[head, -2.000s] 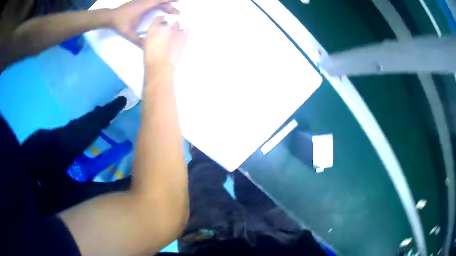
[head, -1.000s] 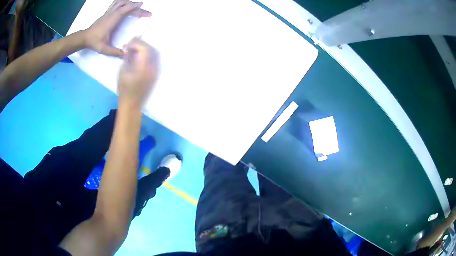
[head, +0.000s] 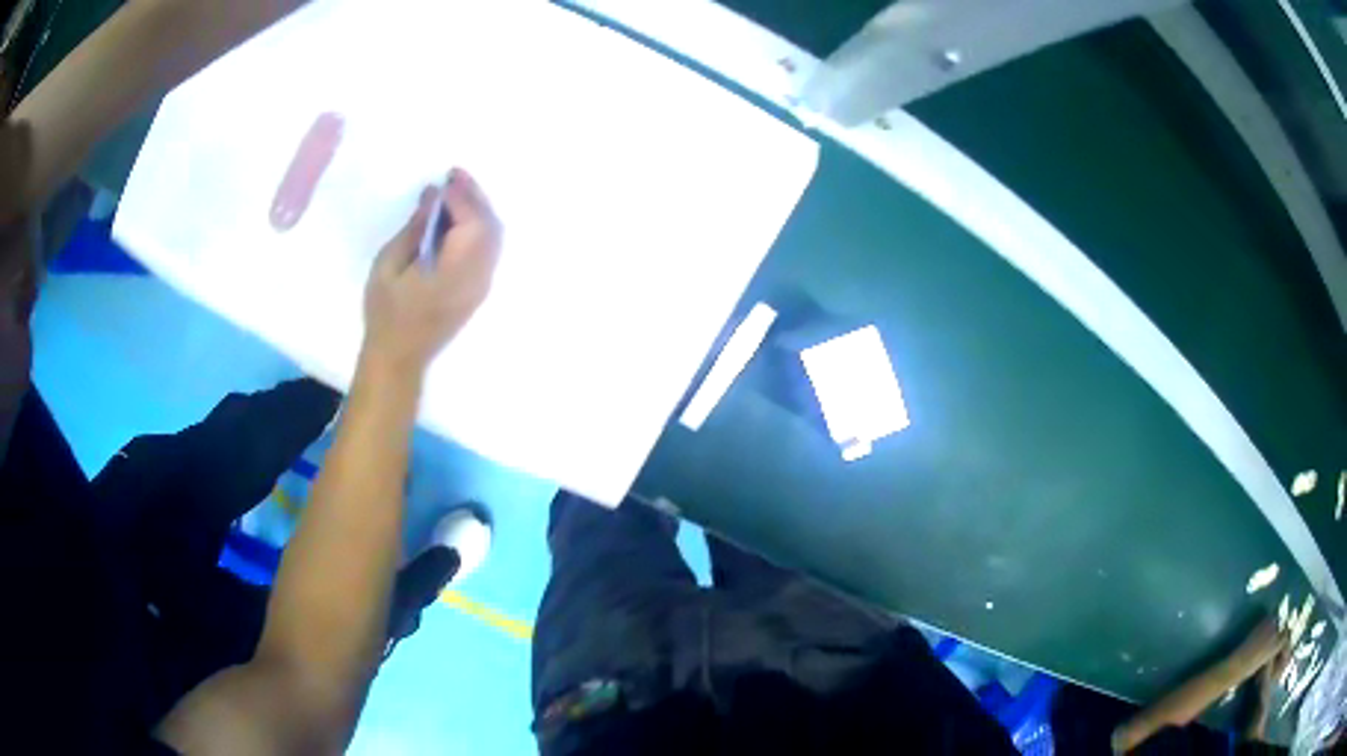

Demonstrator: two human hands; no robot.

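Neither of my own hands is in the picture. A large white sheet (head: 591,222) covers the bench edge in front, left of centre. A narrow pinkish oval piece (head: 307,172) lies on its left part. Another person's hand (head: 433,281) holds a thin blue-grey stick, perhaps a pen, over the sheet. A white strip (head: 728,366) lies just right of the sheet. A small white rectangular card or stack (head: 857,387) lies further right on the green bench (head: 946,517).
A white rail (head: 1093,281) curves along the bench's far side, with a grey bracket (head: 975,52) above. At bottom right, another person's arm (head: 1204,691) reaches toward small pale pieces (head: 1300,650). Dark-trousered legs (head: 635,620) show below the bench; another person sits at left.
The other person's left hand has left the oval area and is out of view; the pinkish piece now shows. Their other hand holds the stick further right. The view has shifted slightly.
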